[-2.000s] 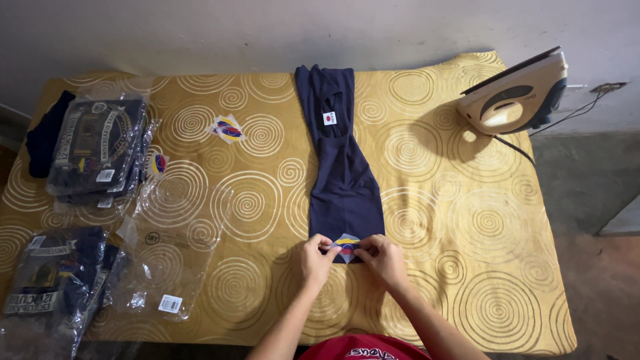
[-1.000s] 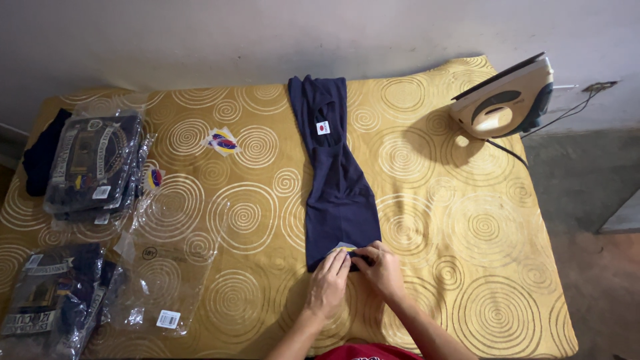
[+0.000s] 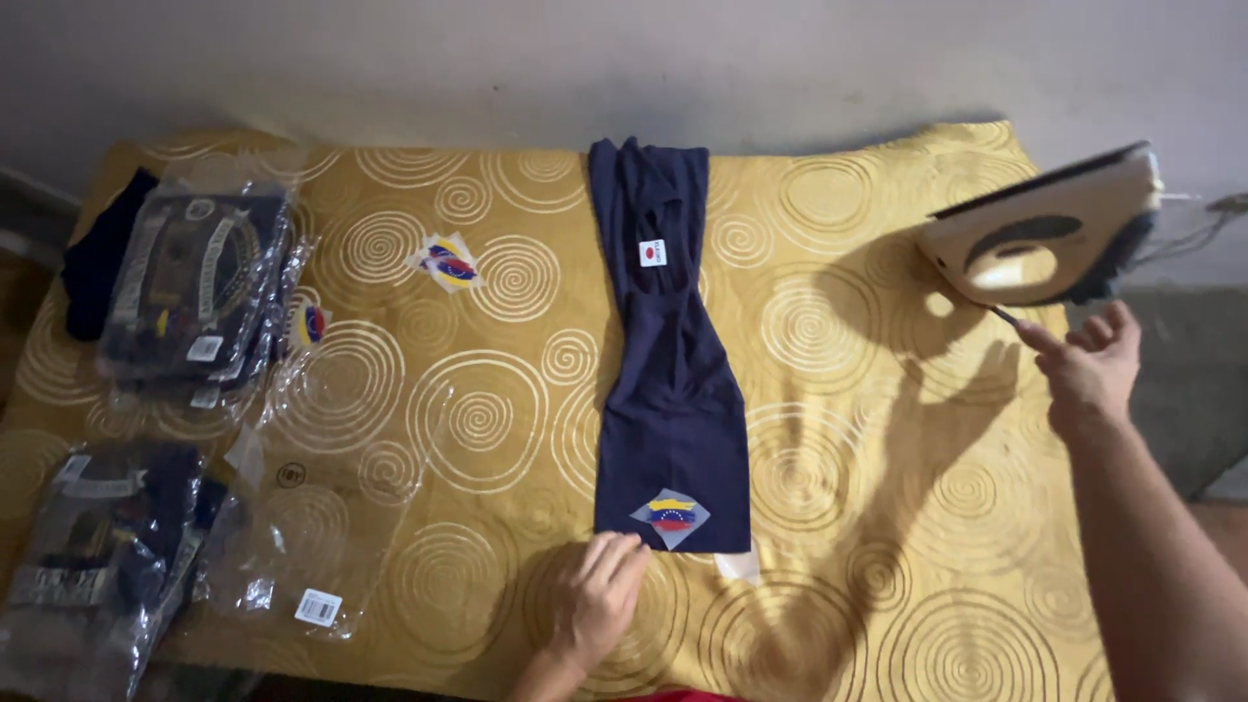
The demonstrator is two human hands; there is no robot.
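A folded navy garment (image 3: 673,390) lies lengthwise on the gold tablecloth, its neck label near the far end. On its near end rests a transfer decal (image 3: 670,517) on clear film, with a yellow, blue and red flag design. My left hand (image 3: 602,590) is at the garment's lower left corner, fingertips by the edge; whether it pinches the fabric I cannot tell. My right hand (image 3: 1092,366) is at the right, its thumb and fingers apart, beside the cord and just below a white and dark clothes iron (image 3: 1043,234) standing tilted.
Several navy garments in clear plastic bags (image 3: 195,283) lie at the far left, more bagged garments (image 3: 107,546) at the near left. Beside them is a flat clear bag (image 3: 331,526). Loose flag decals (image 3: 448,261) lie between the bags and the garment. The iron's cord runs to the wall.
My right hand has left the decal and moved right and away to the iron. My left hand has shifted off the decal to the garment's corner, and the decal shows uncovered.
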